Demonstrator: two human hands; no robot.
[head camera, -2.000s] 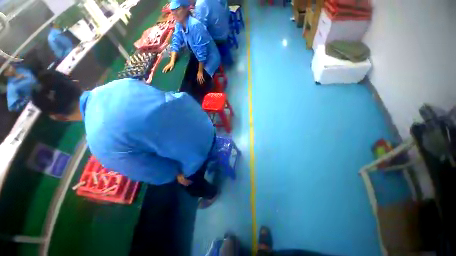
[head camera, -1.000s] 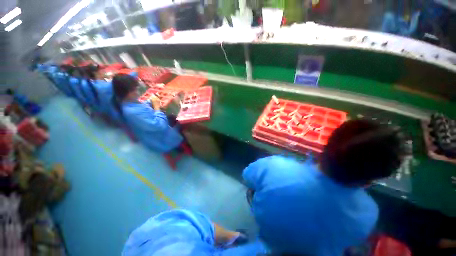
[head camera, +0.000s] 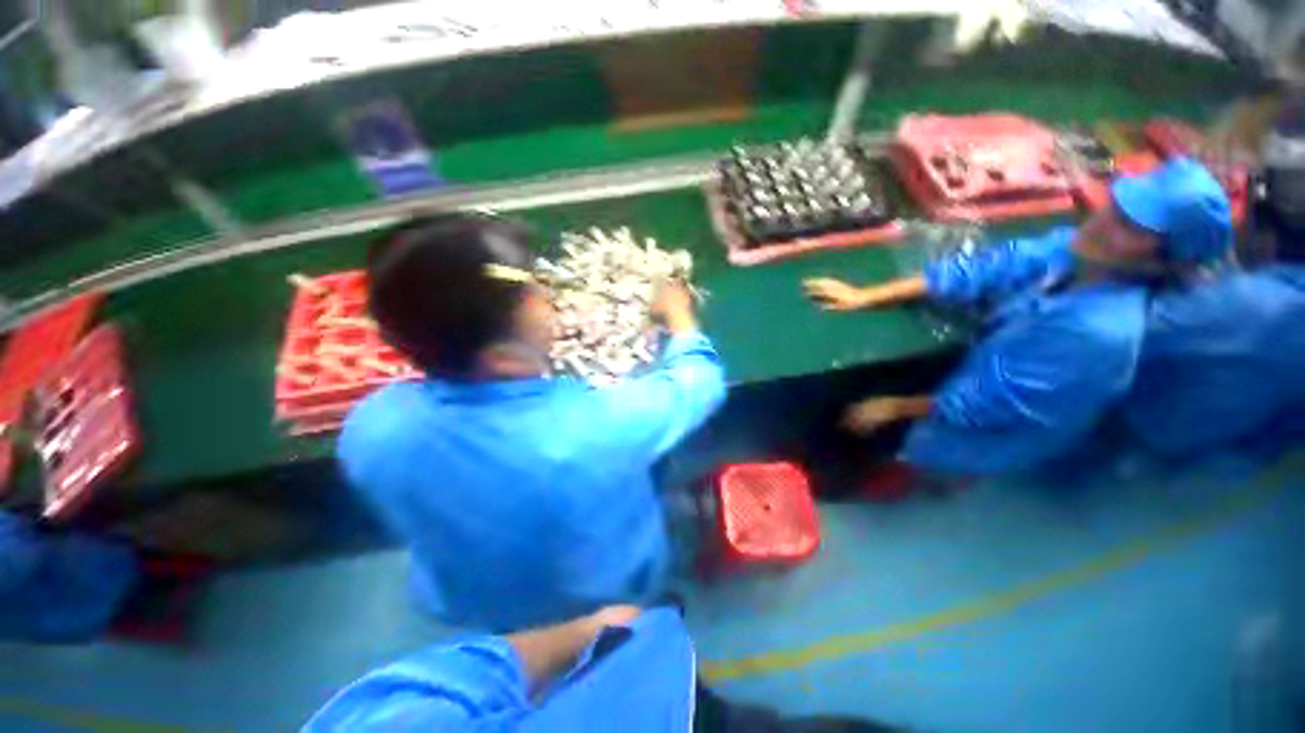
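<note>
A blue sleeve with a bare forearm comes in at the bottom edge. It seems to be my left arm, with my left hand (head camera: 608, 620) small, blurred and partly hidden by blue cloth, so its grip cannot be told. My right hand is not in view. In front, a heap of loose pale straps (head camera: 608, 308) lies on the green bench (head camera: 773, 322). A seated person in a blue smock has a hand at its right side. A red compartment tray (head camera: 336, 337) with some pale strips stands left of the heap, partly behind that person's head.
A black tray (head camera: 809, 193) of looped bands and a pink-red tray (head camera: 980, 158) stand further right. A capped person in blue (head camera: 1052, 329) reaches onto the bench. A red stool (head camera: 769, 511) stands on the blue floor. More red trays (head camera: 86, 415) and a blue sleeve are at left.
The view has swung from along the aisle to face the bench. The strap heap and black tray now show more fully. The forearm at the bottom has shifted slightly left and up.
</note>
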